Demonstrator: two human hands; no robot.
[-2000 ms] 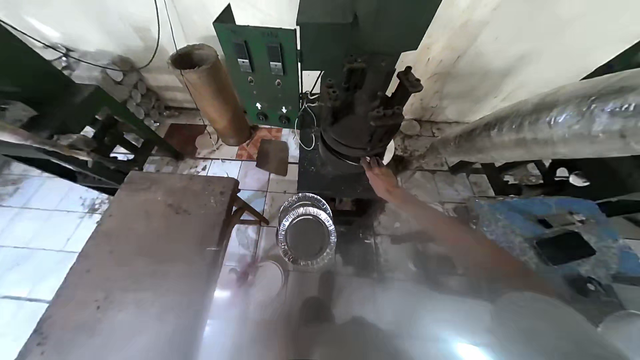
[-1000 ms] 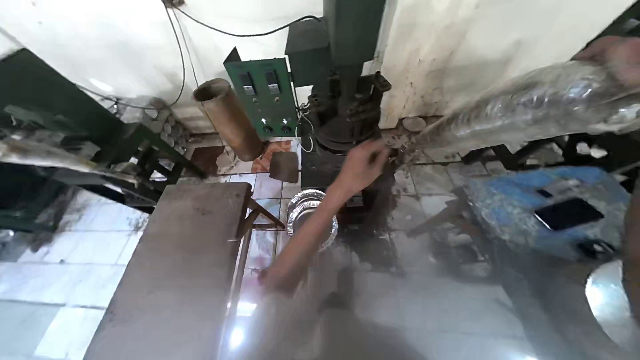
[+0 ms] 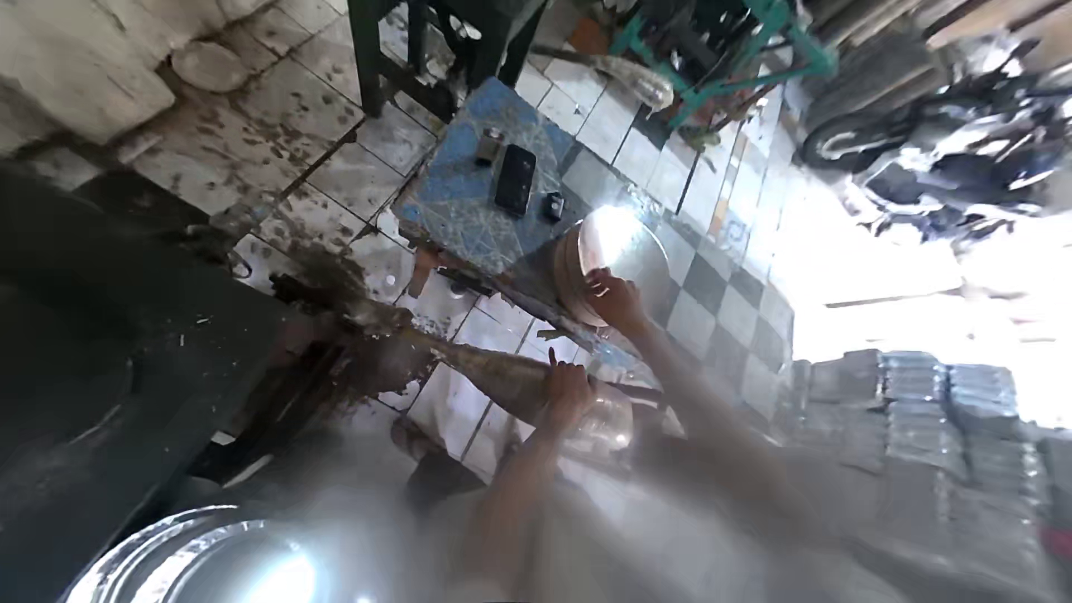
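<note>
My left hand grips a long, tapering roll in clear plastic, beside the low blue table; its contents are blurred. Farther up and right, my right hand is at round, thin discs stacked at the table's end. Its fingertips are over the shiny top disc near its edge; whether they pinch it is unclear. The low table, blue and worn, also bears a black phone and two small dark objects. Round foil pans show at the bottom left.
A large dark machine part fills the left side. Dark metal legs stand behind the table, with a green metal frame farther off. A motorcycle is at the upper right, and plastic-wrapped stacks are at the right.
The view has swung far to the right, away from the press. My left hand, near the press one second ago, is now on the plastic-wrapped roll. My right hand has moved from the roll to the discs.
</note>
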